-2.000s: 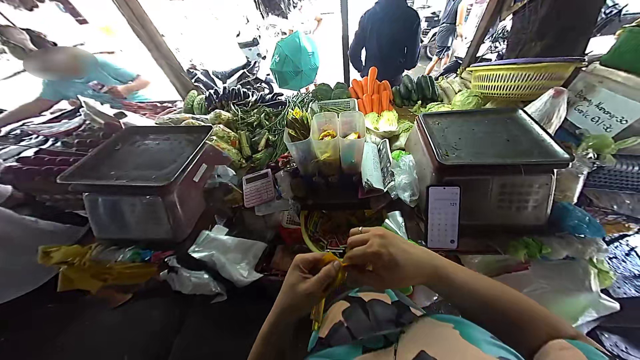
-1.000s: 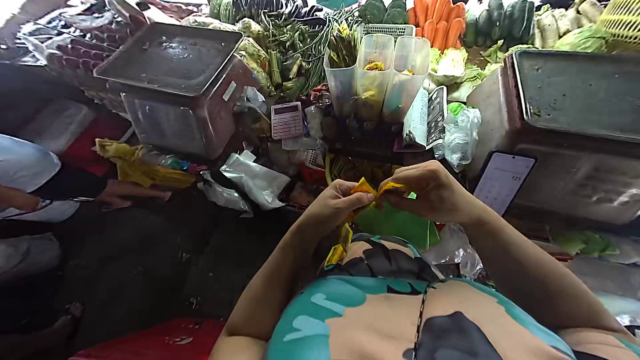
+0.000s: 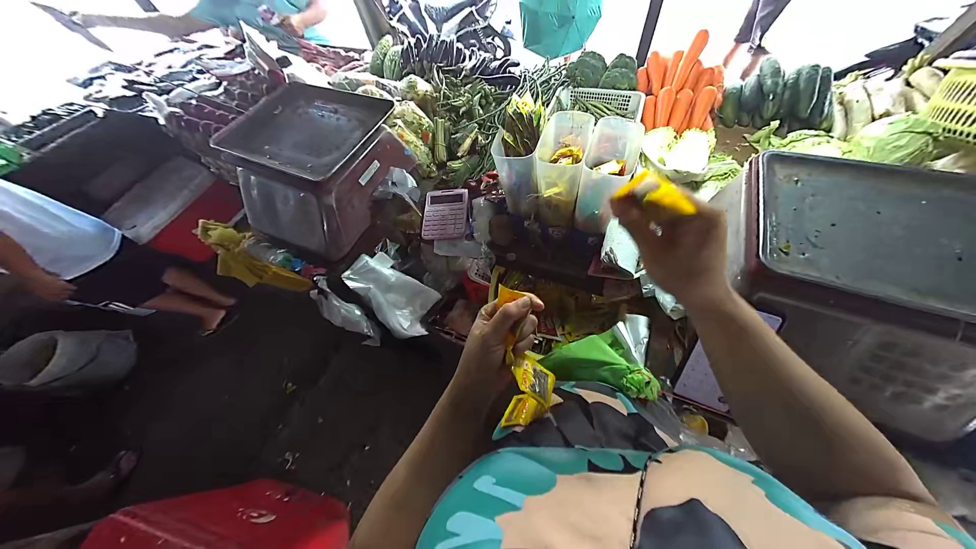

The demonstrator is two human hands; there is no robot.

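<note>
In my left hand [image 3: 499,332] is the upper end of a strip of yellow sachets [image 3: 534,379], which hangs down over my clothing. Raised in front of the plastic containers, my right hand [image 3: 675,248] grips a yellow sachet [image 3: 659,191] that is blurred. Three upright translucent plastic containers [image 3: 562,164] hold packets; the right one [image 3: 610,164] is closest to my right hand. A green plastic bag [image 3: 591,358] lies just right of my left hand, under the edge of the stall.
A weighing scale with a metal tray [image 3: 305,130] stands left, another [image 3: 877,229] right. Between them are a pink calculator [image 3: 445,215] and clear plastic bags [image 3: 390,293]. Carrots [image 3: 682,88] and other vegetables lie behind. A phone [image 3: 705,374] leans at the right scale. Another person's legs [image 3: 191,293] show at left.
My hands, together at the yellow sachets before, are now apart. My right hand has moved up and forward with a sachet; my left keeps the strip.
</note>
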